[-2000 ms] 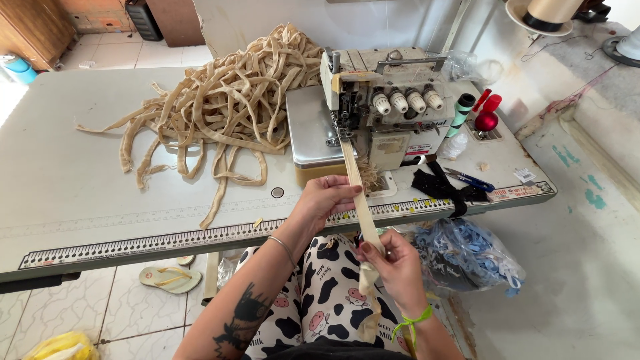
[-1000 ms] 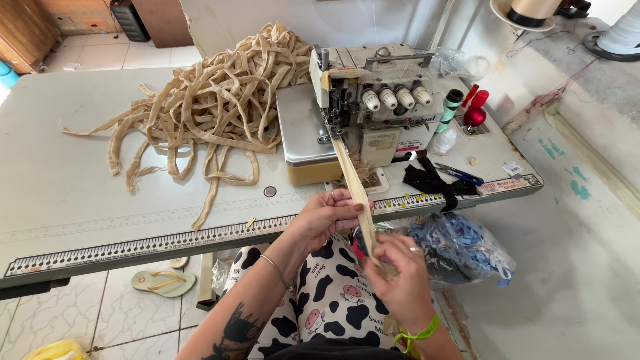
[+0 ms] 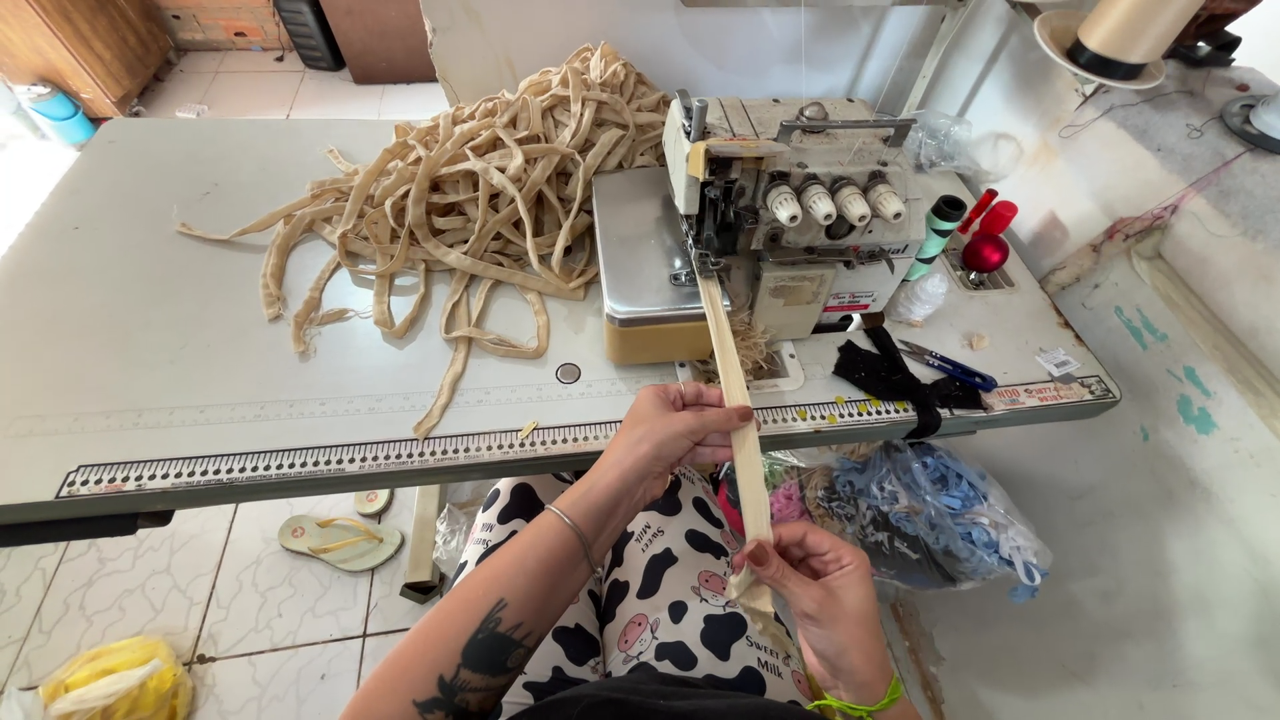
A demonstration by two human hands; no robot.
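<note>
A cream fabric strip [image 3: 733,361] runs from under the presser foot of a serger sewing machine [image 3: 810,200] down over the table edge to my lap. My left hand [image 3: 675,435] pinches it between thumb and fingers just in front of the edge. Lower down, my right hand [image 3: 815,600] grips the same strip near its folded lower part, above my thighs. Between my hands the strip looks flat and fairly straight. Left of the machine lies a big tangled heap of beige fabric strips [image 3: 500,190].
Blue-handled thread snips [image 3: 950,366] and black cloth [image 3: 870,375] lie right of the strip. Behind them stand a green-and-black thread spool [image 3: 938,235] and a red ball [image 3: 985,253]. A plastic bag of fabric scraps [image 3: 930,510] hangs below the table's front edge [image 3: 330,470].
My right hand was higher and closer to my left hand one second ago; it is now lower along the strip. My left hand still holds the strip near the table edge.
</note>
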